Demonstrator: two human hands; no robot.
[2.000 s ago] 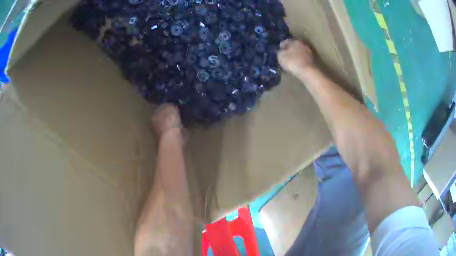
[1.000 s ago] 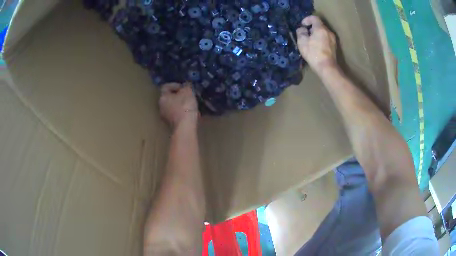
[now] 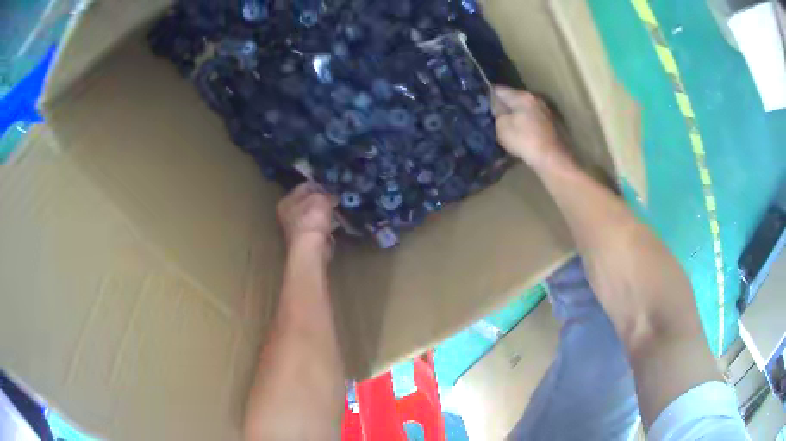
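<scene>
A large open cardboard carton [image 3: 448, 284] holds a heap of small black round parts [image 3: 371, 121]. A thin pale-brown rim shows among the parts and looks like the edge of a parts tray [image 3: 476, 67], mostly covered by them. My left hand [image 3: 308, 215] is closed on this edge at the near left of the heap. My right hand [image 3: 526, 127] is closed on it at the right of the heap. Both hands are bare and inside the carton. The image is somewhat blurred.
A carton flap [image 3: 112, 284] spreads at the left. A red plastic stool [image 3: 392, 405] stands below the carton's near edge. The green floor has a yellow-striped line [image 3: 689, 121] at the right. My leg [image 3: 577, 353] is close to the carton. A blue item [image 3: 26, 95] is at the far left.
The tray-like edge now shows at both hands, with black parts heaped on it. The hands sit lower in the picture than one second ago, and the view has shifted.
</scene>
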